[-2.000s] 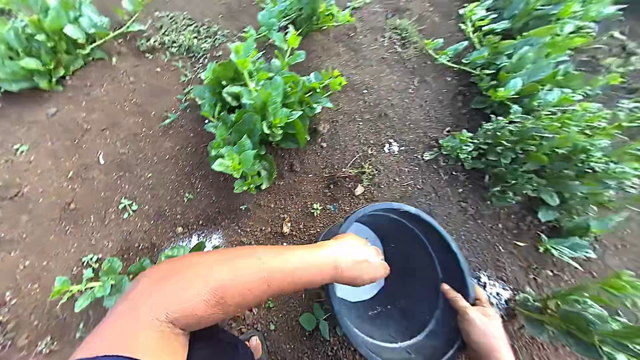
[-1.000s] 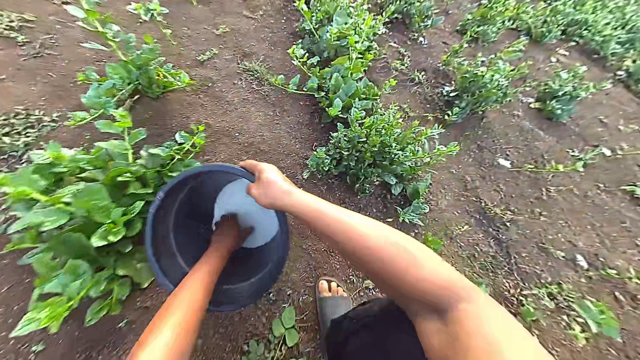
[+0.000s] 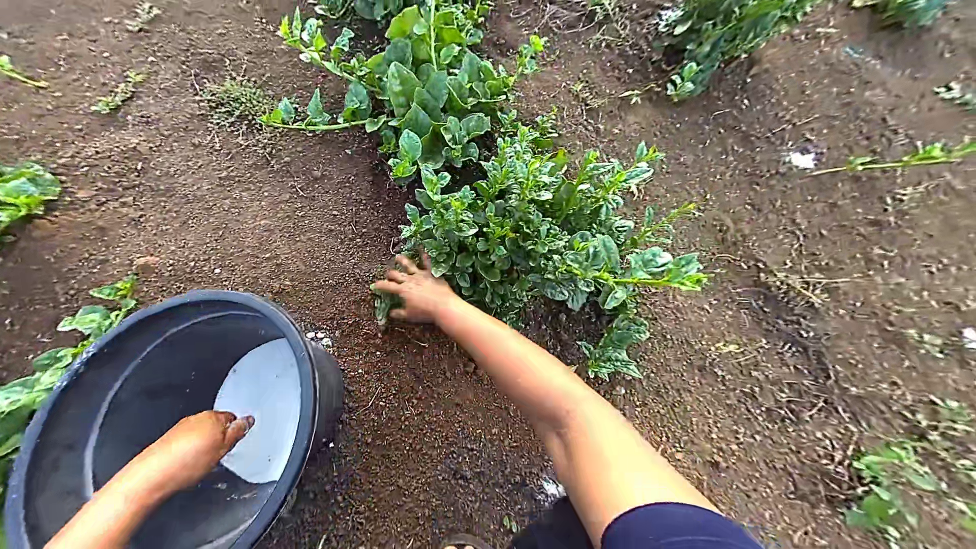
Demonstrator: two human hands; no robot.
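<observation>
A round black plastic tub (image 3: 305, 366) stands tilted on the soil at the lower left, with a smooth patch of white material (image 3: 263, 412), perhaps granules, against its right inner side. Over that patch is my left hand (image 3: 202, 444), its fingers drawn together; whether anything is inside them is hidden. My right hand (image 3: 415, 293) reaches out to the base of a bushy green leafy plant (image 3: 518, 229), fingers spread and touching low leaves at its left edge. A little white material (image 3: 320, 338) lies on the soil beside the tub.
A broader-leaved plant (image 3: 427, 95) grows just beyond the bush. More leafy plants stand at the left edge, partly behind the tub, and at the upper right (image 3: 724, 34). Brown soil (image 3: 252, 221) with small weeds lies between them. A foot shows at the bottom edge.
My right hand has left the tub's rim and now reaches to the plant's base. My left hand, previously down in the white material, is now raised over it. The view has shifted.
</observation>
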